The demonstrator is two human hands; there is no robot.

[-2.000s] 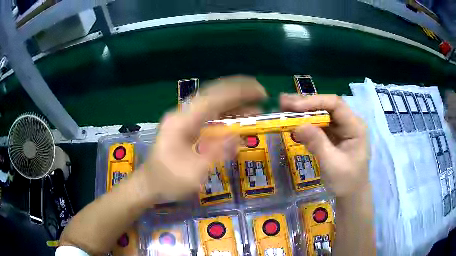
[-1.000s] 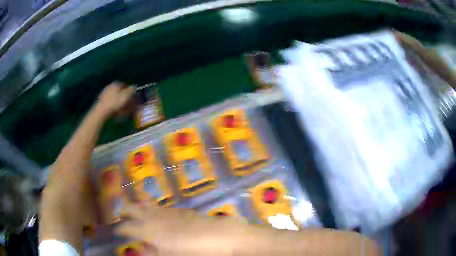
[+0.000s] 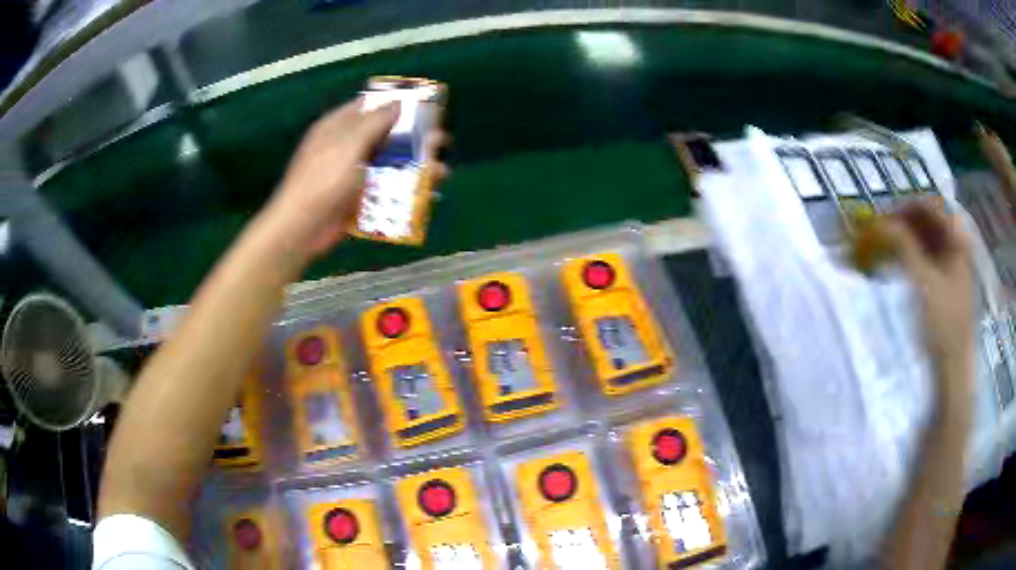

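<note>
My left hand (image 3: 334,167) holds a phone body (image 3: 396,161) upright over the green belt, its dark screen and white keypad area facing me. My right hand (image 3: 930,251) is blurred over the front-cover packing sheets (image 3: 780,323), with something yellow, perhaps a front cover (image 3: 872,241), at its fingertips. The blister tray (image 3: 446,262) lies below with two rows of yellow phones (image 3: 507,345), red discs up.
A green conveyor belt (image 3: 535,123) with a pale edge runs behind the tray. Another phone body (image 3: 700,156) is on it beside the sheets. A round fan (image 3: 47,362) stands at left. Part of another person's arm (image 3: 995,150) shows at the right edge.
My left hand has lifted a phone body from the belt. My right hand has moved from over the tray to the sheets at right. The phone held earlier in both hands is no longer in them.
</note>
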